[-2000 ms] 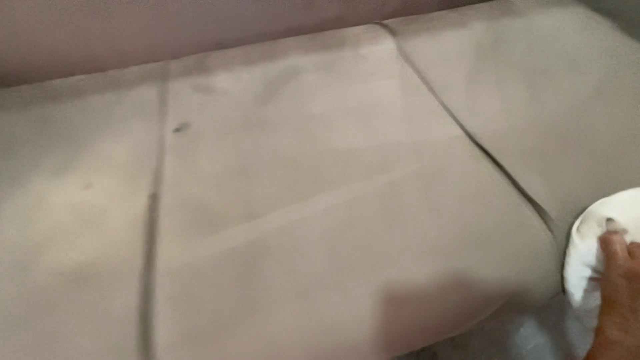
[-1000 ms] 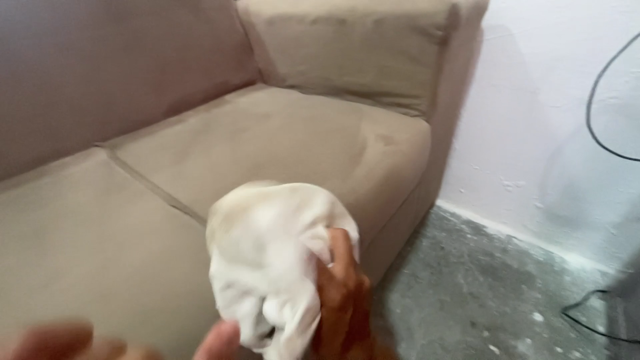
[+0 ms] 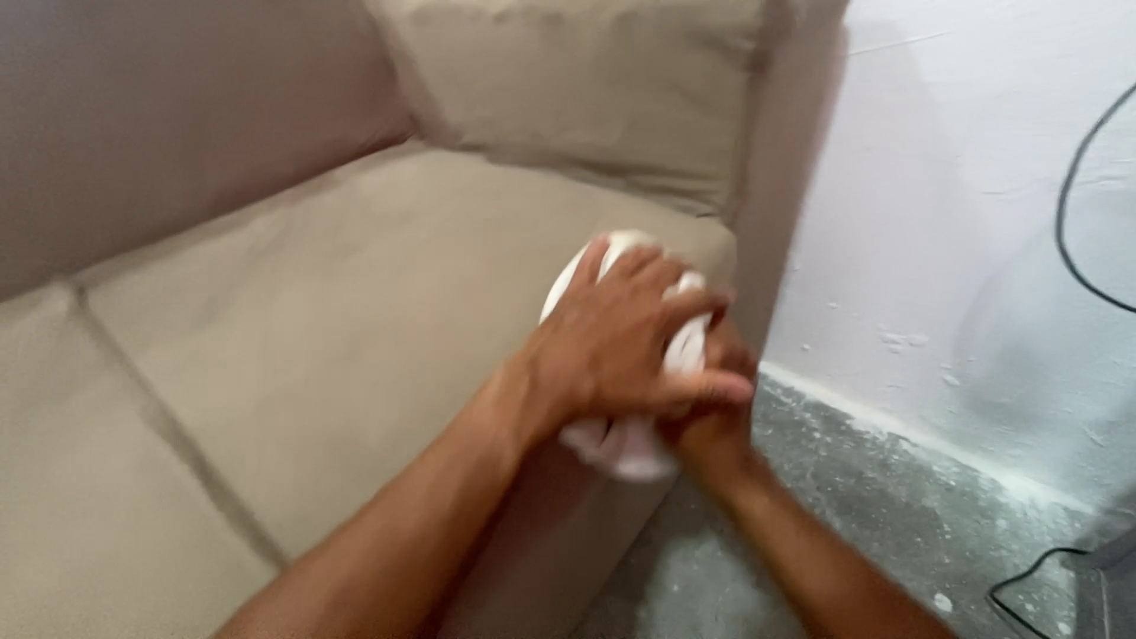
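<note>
A bunched white cloth (image 3: 688, 342) lies at the front right corner of the beige sofa's seat cushion (image 3: 355, 293), partly hidden by both hands. Across its top rests my left hand (image 3: 612, 337), palm down with the fingers bent over it. My right hand (image 3: 723, 399) grips the cloth from the right side, partly covered by the left thumb. Part of the cloth hangs below the hands, over the cushion's front edge.
The sofa's armrest (image 3: 603, 98) rises behind the hands, and the backrest (image 3: 177, 106) is at the upper left. A white wall (image 3: 941, 222) stands to the right, above a grey concrete floor (image 3: 852, 497). Dark cables (image 3: 1061, 213) hang by the wall and lie near the floor.
My left hand has come from the lower left onto the cloth. The cloth, in my right hand, has moved toward the cushion's right corner. The view has swung right since the oldest frame.
</note>
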